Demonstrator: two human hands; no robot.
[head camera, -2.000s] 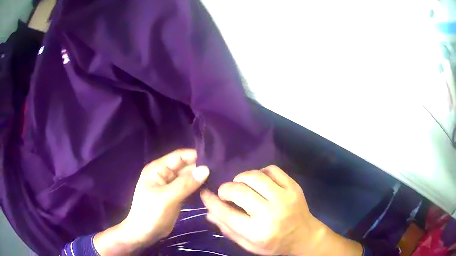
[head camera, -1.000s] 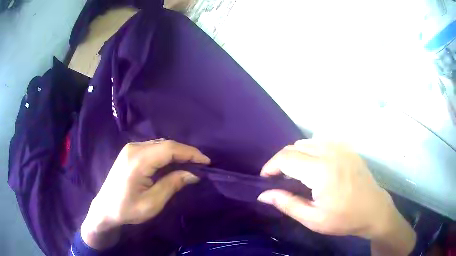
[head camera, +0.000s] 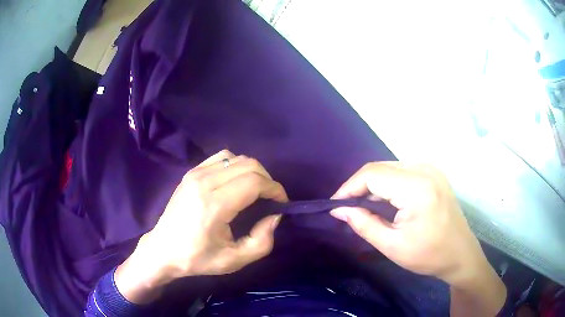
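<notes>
A large dark purple garment spreads from the upper left, over the table's left edge and down onto my lap. My left hand, with a ring on one finger, pinches a folded edge of it between thumb and fingers. My right hand pinches the same edge a short way to the right. The edge runs as a narrow, nearly level strip between my fingertips. The cloth inside both hands is hidden by the fingers.
The white machine table fills the upper right, strongly glared, with a ruler strip along its front edge. A blue stripe shows at the far right. A tan board is at the upper left. Red patterned cloth is at the lower right.
Both hands have moved up from the lap and spread the edge out sideways. Since one second ago, my left hand has moved right, so the held span is shorter. The garment lies flatter over the table edge.
</notes>
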